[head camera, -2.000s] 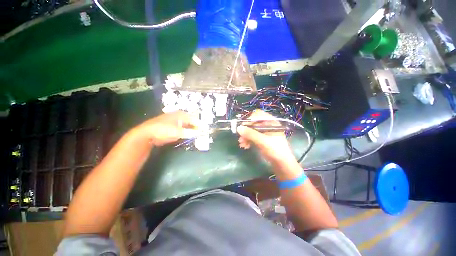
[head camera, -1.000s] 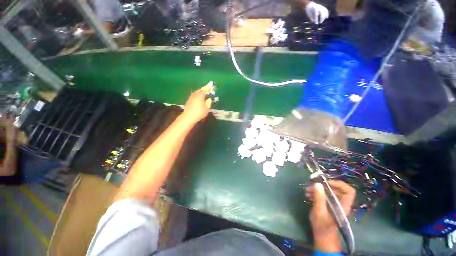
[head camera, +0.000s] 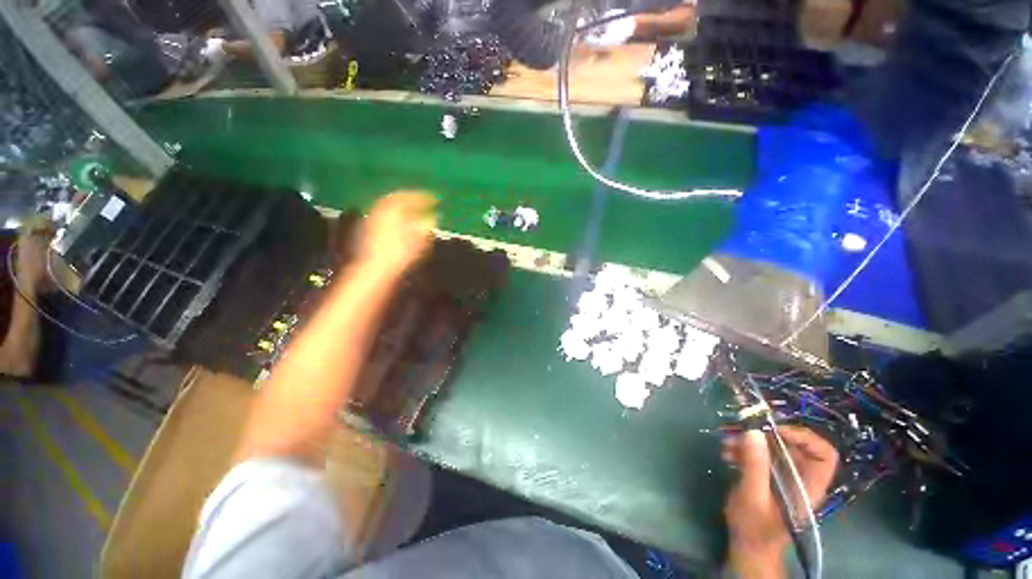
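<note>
My left hand (head camera: 396, 226) is blurred above the back edge of the black component tray (head camera: 413, 368); whether it holds anything is unclear. My right hand (head camera: 781, 481) holds the pen-like soldering iron (head camera: 760, 424), tip up towards the hood, at the lower right. White plastic parts (head camera: 634, 334) lie piled on the green bench left of the hood (head camera: 747, 300). Tangled coloured lead wires (head camera: 866, 418) lie right of them. A wired assembly (head camera: 524, 217) lies on the green belt beyond the bench. Small yellow components (head camera: 272, 336) sit in the tray area left of my forearm.
A blue duct (head camera: 815, 209) stands at the right, with a pale flexible hose (head camera: 611, 179) curving over the belt. Another black tray (head camera: 187, 255) is at the left, a cardboard carton (head camera: 170, 475) below the bench edge. Other people's hands work beyond the belt, and a person's arm shows at the far left.
The view has swung left. My left hand left the white parts, reached over the belt, then drew back left; an assembly now lies on the belt. My right hand still holds the iron, away from the parts.
</note>
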